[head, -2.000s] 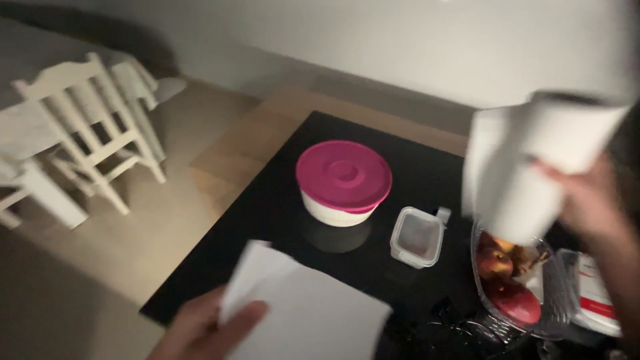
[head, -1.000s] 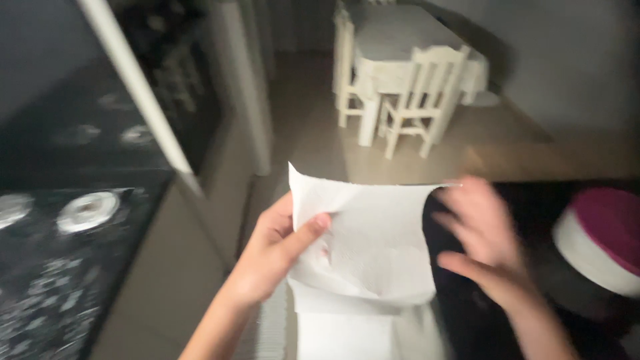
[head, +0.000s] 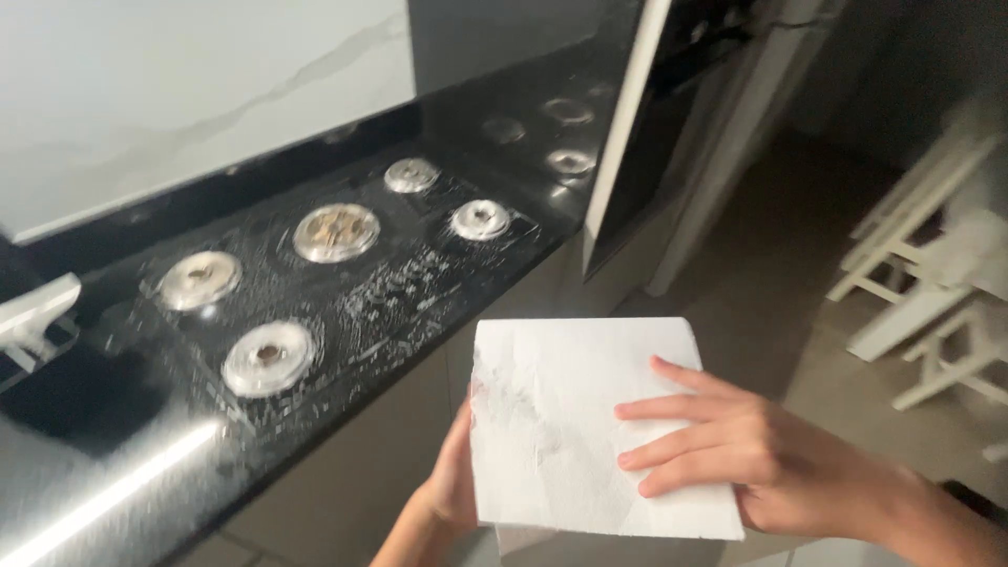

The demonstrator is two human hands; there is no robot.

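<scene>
A folded white paper towel (head: 583, 433) spans the space between my hands, low in the middle of the view. My left hand (head: 457, 472) grips its left edge from behind, with most of the fingers hidden by the paper. Across the right part of the sheet lies my right hand (head: 709, 441), its fingers spread on the front and its thumb hidden. Up and to the left is a black gas cooktop (head: 394, 291), wet with white suds or droplets. Several round metal burners show on it, among them a large central burner (head: 337, 232) and a front burner (head: 269, 358).
The dark counter's front edge runs diagonally beside my left hand. A metal sink surface (head: 118, 488) is at the lower left, with a blurred light-coloured object (head: 35, 315) above it. A tall cabinet panel (head: 626, 142) bounds the cooktop's far end. White chairs (head: 921, 236) stand at right.
The view has swung from the dark table to the cooktop. The paper roll held by my right hand two seconds ago is gone from it; that hand now rests on the sheet, which is folded smaller.
</scene>
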